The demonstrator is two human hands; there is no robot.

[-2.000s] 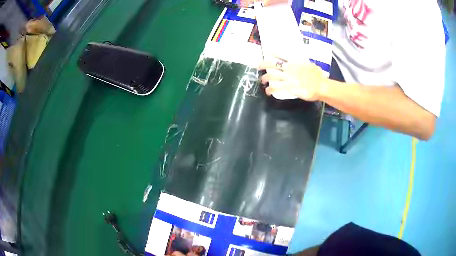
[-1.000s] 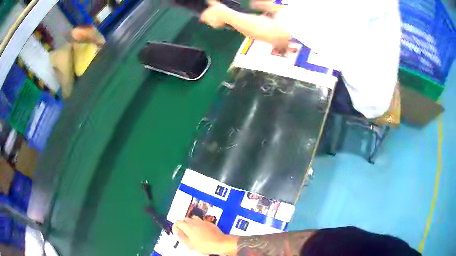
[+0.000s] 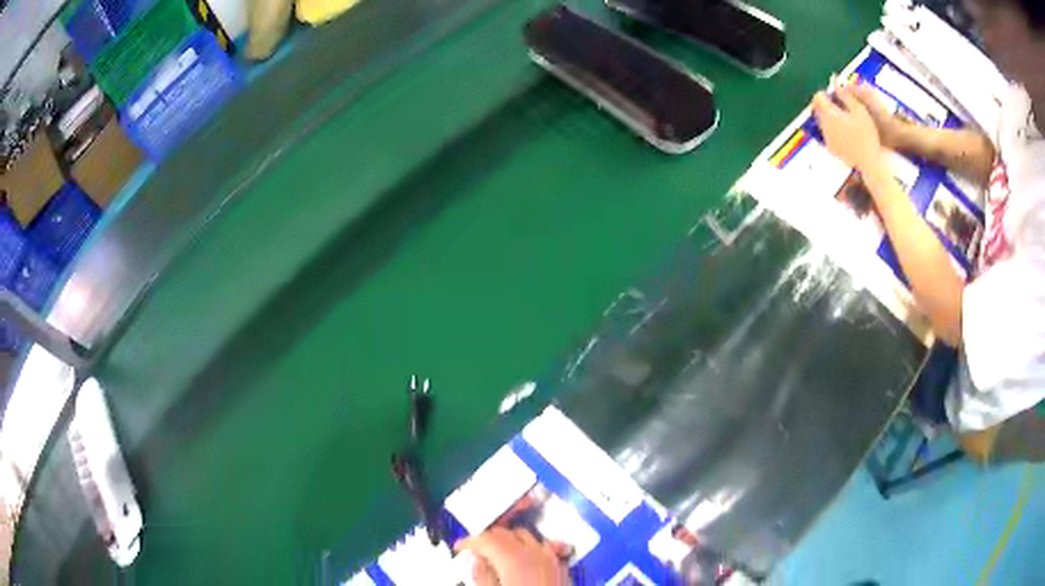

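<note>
A black power cord with a two-pin plug (image 3: pixel 418 441) lies on the green belt, and its lower end reaches the edge of a printed sheet (image 3: pixel 579 521). My right hand (image 3: pixel 516 557) is at the bottom edge of the picture over this sheet, partly cut off. Its fingertips are close beside the cord's lower end; whether they hold anything is hidden. My left hand is not in view.
Two dark housings with pale rims (image 3: pixel 625 78) lie on the belt at the top. A long white piece (image 3: pixel 105 469) lies at the far left. A dark glossy surface (image 3: pixel 745 378) separates the sheets. A seated coworker's hands (image 3: pixel 848 120) are together at the upper right.
The view has swung left, bringing the white piece and a second housing into sight. My right hand, absent at first, came in over the sheet and is now cut off lower down. The coworker's hands have come together.
</note>
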